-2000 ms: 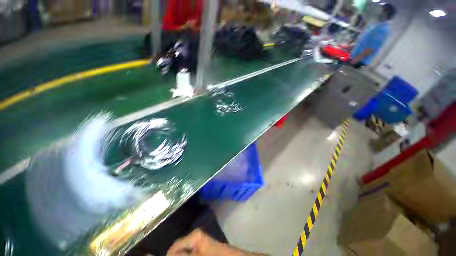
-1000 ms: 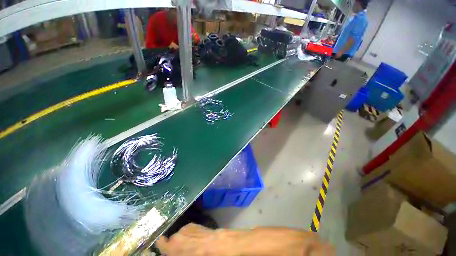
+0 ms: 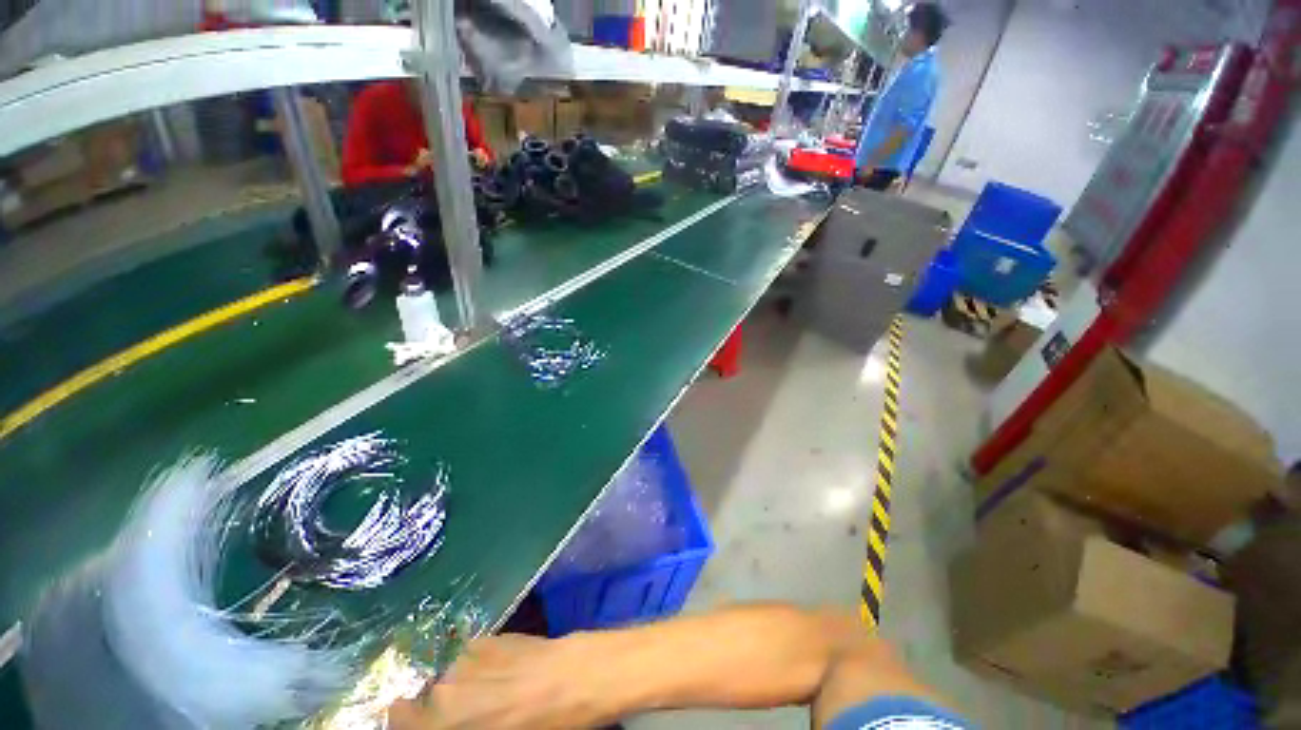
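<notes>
A fanned pile of translucent white tubes point(image 3: 179, 613) lies on the green bench at the lower left. A round coil of shiny dark-and-silver strips point(image 3: 350, 513) lies just right of it, and a looser, smaller coil point(image 3: 554, 351) lies farther up the bench. A cream-yellow block with shiny film point(image 3: 383, 685) is at the near bench edge. My right hand point(image 3: 454, 696) is at the bottom beside this block, partly cut off by the frame edge. Its fingers are hidden, so I cannot tell what it holds. My left hand is not in view.
A blue crate point(image 3: 628, 549) stands below the bench edge. Cardboard boxes point(image 3: 1077, 606) stand on the right beyond black-yellow floor tape point(image 3: 888, 471). A metal post point(image 3: 454, 186) and a white bottle point(image 3: 417, 321) stand at the bench's rail. A person in red sits across; another in blue stands far off.
The view has turned right, so the bench and piles sit farther left. My right forearm now shows up to a blue sleeve, with the hand farther left beside the block.
</notes>
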